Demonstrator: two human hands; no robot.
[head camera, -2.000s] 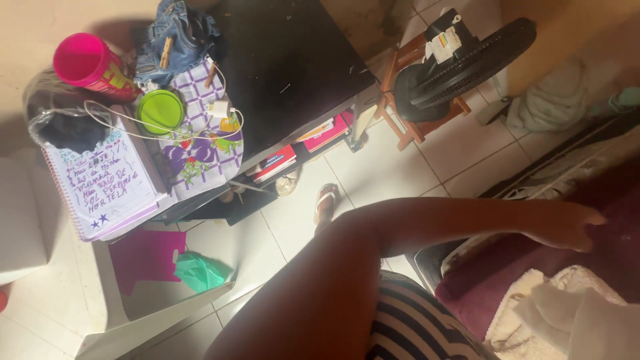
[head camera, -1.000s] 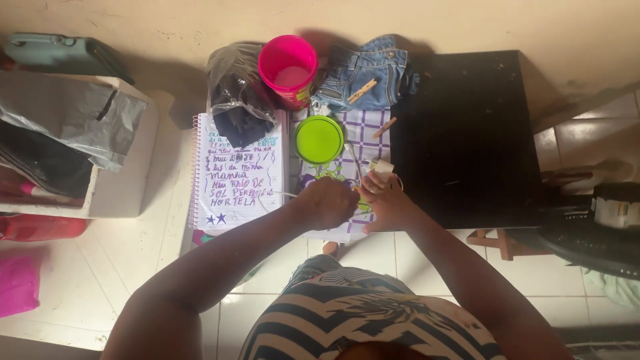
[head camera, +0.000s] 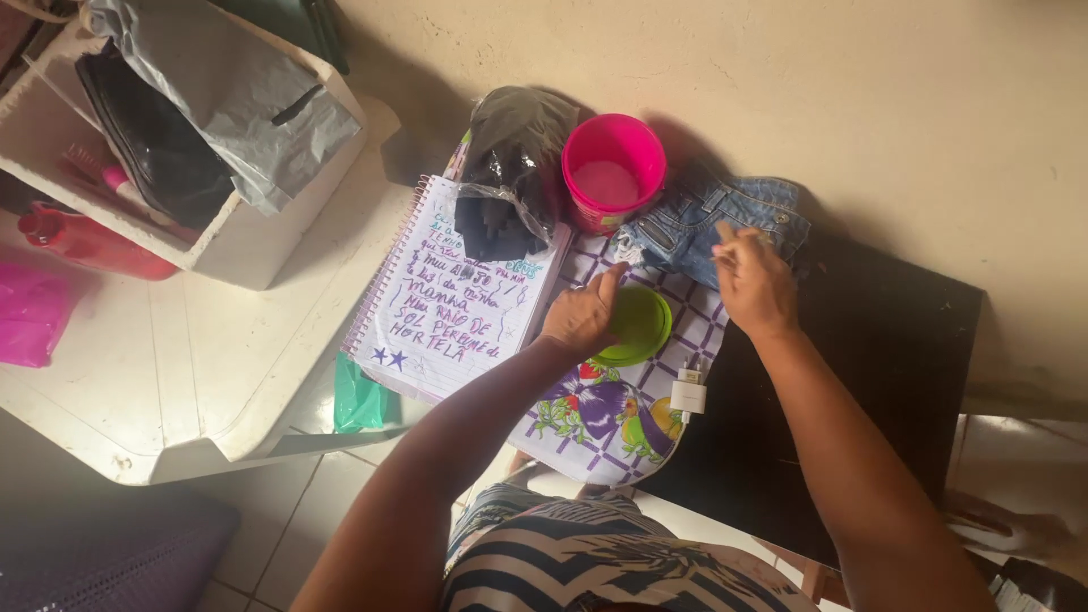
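Note:
My left hand (head camera: 582, 314) is at the left edge of a round green lid (head camera: 637, 327), its fingers apart. My right hand (head camera: 755, 280) pinches a wooden clothespin (head camera: 725, 232) over folded denim (head camera: 693, 221). Beneath the lid lies a checked cloth with printed fruit (head camera: 586, 450). On it, nearer my body, rests a white charger plug (head camera: 688, 396). A pink plastic bucket (head camera: 608, 170) stands between the denim and a clear plastic bag of dark cloth (head camera: 510, 187). The bag overlaps a spiral notebook (head camera: 450, 297) with handwriting.
A black tabletop (head camera: 884, 340) extends to the right. At left, a white plastic table (head camera: 221, 365) carries a foam box (head camera: 263, 242) with a grey plastic bag (head camera: 246, 102) and a black pouch (head camera: 153, 144). A red bottle (head camera: 93, 242) lies beside the box. The wall borders the far side.
My hands were together by the charger a second ago and are now apart, the left by the lid, the right at the denim with a clothespin. The view has shifted strongly.

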